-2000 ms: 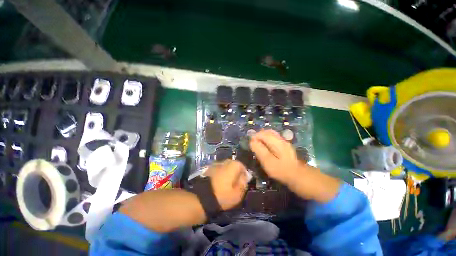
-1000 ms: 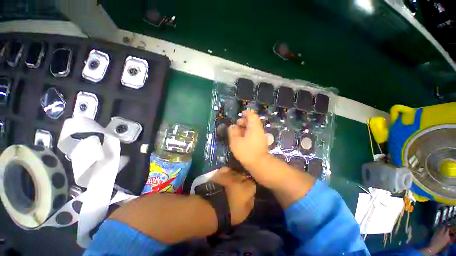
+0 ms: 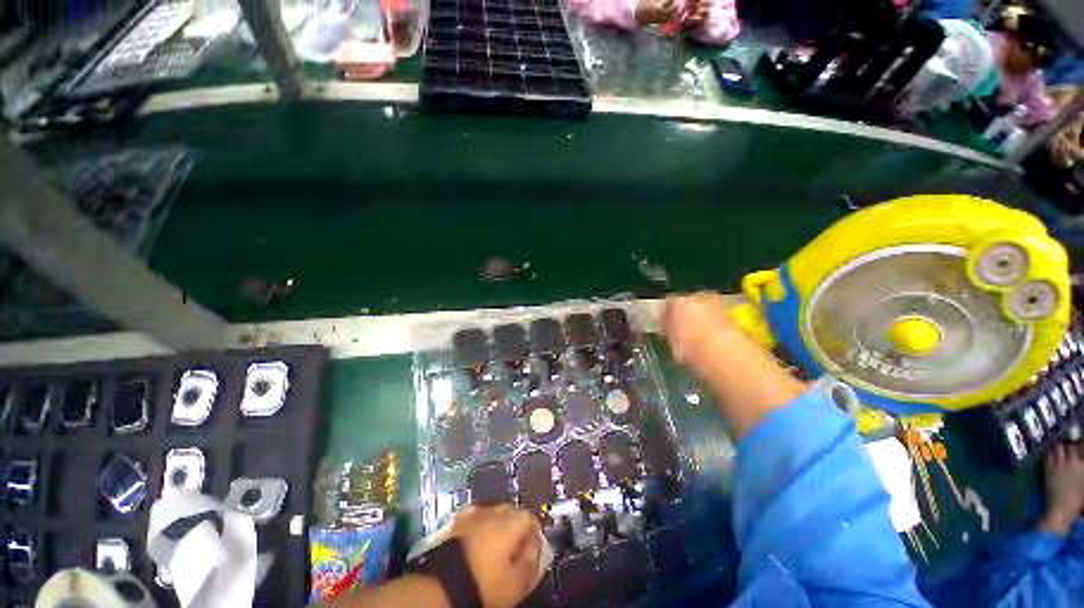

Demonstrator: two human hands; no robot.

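Note:
The clear blister tray [image 3: 430,392] lies in front of me with rows of black watch modules [image 3: 535,477]. Two modules in a middle row bear pale round adhesive pads [image 3: 542,420]. My left hand [image 3: 502,553], with a black wristband, is closed at the tray's lower left edge. White release liner strip [image 3: 430,540] shows beside it and at its fingers. My right hand [image 3: 701,335] is blurred, beyond the tray's upper right corner, over the belt's pale edge. Whether it holds anything cannot be seen.
A black foam tray [image 3: 303,416] with watch cases and curled white liner [image 3: 214,552] is at left, the pad roll [image 3: 89,590] cut off below. A snack packet [image 3: 348,558] lies between trays. A yellow-blue fan [image 3: 951,214] stands right. Beyond the green conveyor [image 3: 392,214] are people's hands.
My right hand has left the tray and moved up and right to the belt edge. My left hand stays at the tray's lower left. The view has tilted up, showing the far side.

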